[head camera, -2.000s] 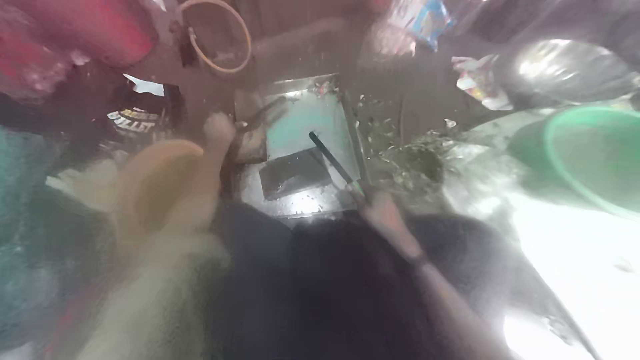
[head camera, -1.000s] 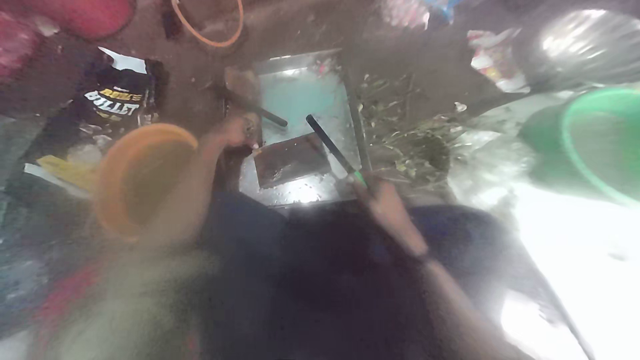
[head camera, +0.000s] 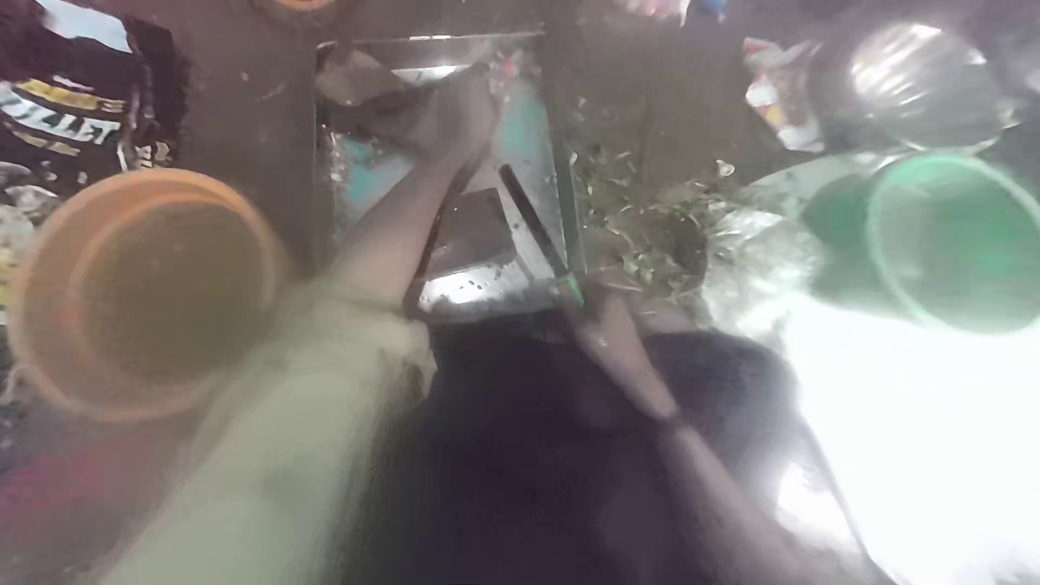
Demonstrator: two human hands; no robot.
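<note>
A shallow metal tray lies ahead of my lap, with a bluish-green surface in it. My left hand is blurred over the tray's far part, beside a dark flat piece; whether it grips that piece is unclear. Another dark flat slab rests in the near part of the tray. My right hand, at the tray's near right corner, is closed around the handle end of a long dark bar-like tool, which points up and left over the tray. Some green shows at its handle.
An orange tub stands at left, below a black printed bag. Plant scraps are heaped right of the tray. Farther right are clear plastic, a green basin, a shiny round metal vessel and a printed packet.
My left hand has moved from the tray's left side to over its far part. My right hand still holds the dark tool. The view has shifted.
</note>
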